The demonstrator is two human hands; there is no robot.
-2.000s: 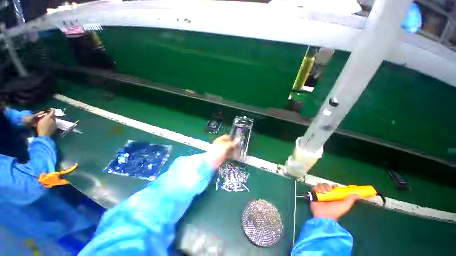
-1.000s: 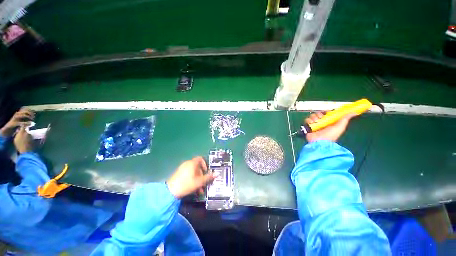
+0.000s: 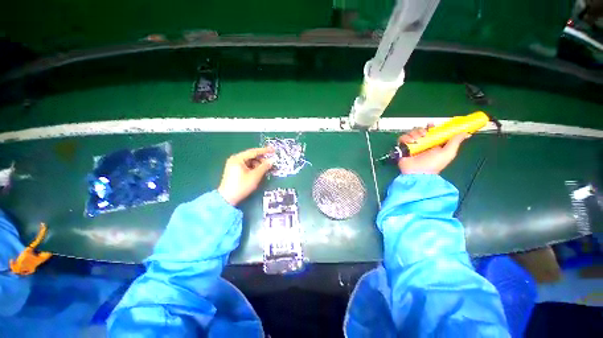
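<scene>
A phone mid-frame assembly (image 3: 282, 231) lies on the green bench top with its lower end at the front edge. Above it is a loose pile of small metal brackets (image 3: 288, 158). My left hand (image 3: 244, 173) is at the left side of this pile, fingertips touching it; whether a piece is between them cannot be told. My right hand (image 3: 430, 152) holds the yellow electric screwdriver (image 3: 449, 132), its dark tip pointing left. The round screw tray (image 3: 339, 193) lies right of the phone, between it and my right hand.
A bag of blue-filmed parts (image 3: 129, 178) lies at left. A pale upright post (image 3: 380, 89) stands at the white edge strip (image 3: 198, 125). Dark phone units (image 3: 205, 82) are on the conveyor beyond. An orange tool (image 3: 30, 254) and a neighbour's blue sleeve (image 3: 9, 247) are at the left edge.
The phone came from beside the conveyor strip down to the bench's front edge. My left hand then let go of it and moved up to the bracket pile. My right hand still holds the screwdriver.
</scene>
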